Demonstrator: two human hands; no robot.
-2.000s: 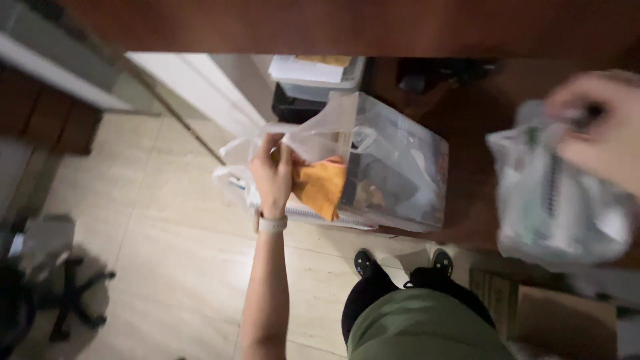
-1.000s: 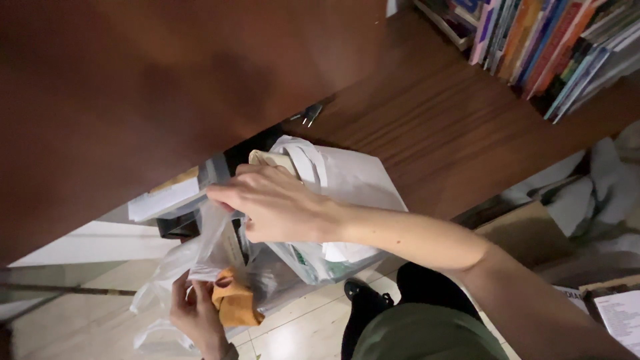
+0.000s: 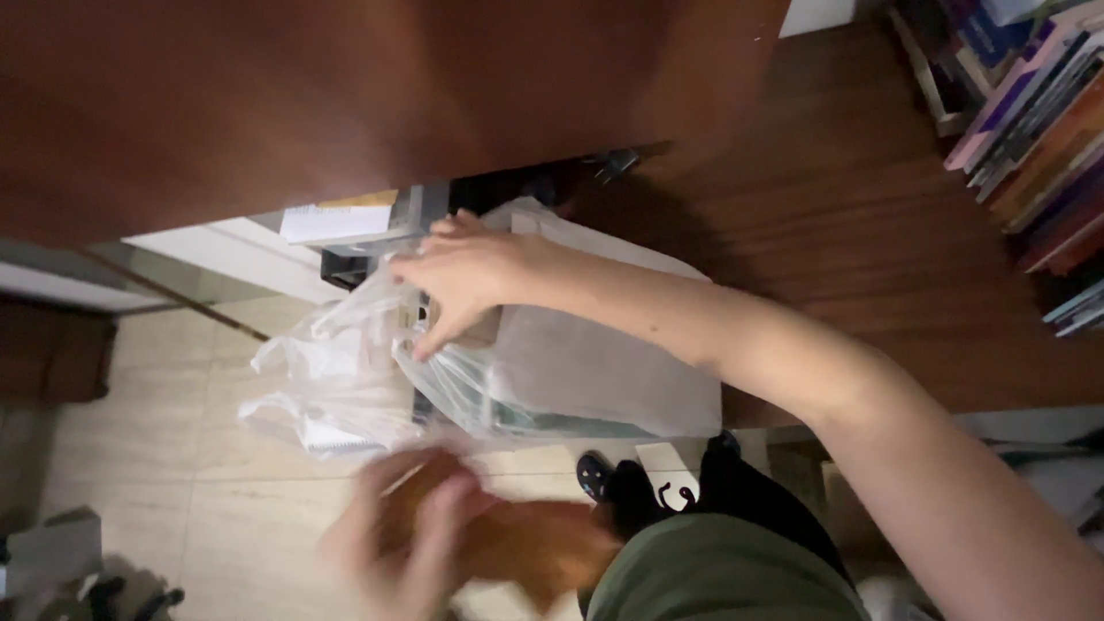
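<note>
A translucent plastic bag [image 3: 604, 362] with white and green contents stands at the edge of the dark wooden surface. My right hand [image 3: 474, 276] reaches over its opening at the left, fingers spread, touching the bag's rim; whether it grips the plastic is unclear. Below the bag, my left hand [image 3: 414, 526], blurred by motion, holds an orange cloth-like item [image 3: 535, 543]. Loose white plastic bag handles [image 3: 319, 388] hang to the left of the bag opening, with a spiral-bound edge showing through them.
A wooden panel [image 3: 345, 95] overhangs the top. Books [image 3: 1035, 147] stand on the wooden surface [image 3: 862, 241] at right. A black plug [image 3: 617, 162] lies near the panel. Papers [image 3: 336, 222] rest on a grey container behind the bag. My shoes [image 3: 593, 474] are below on tiled floor.
My left hand has moved the orange item away from the bag, down and to the right. My right hand's fingers have spread at the bag's opening. The white-filled bag, at far right two seconds ago, is now central.
</note>
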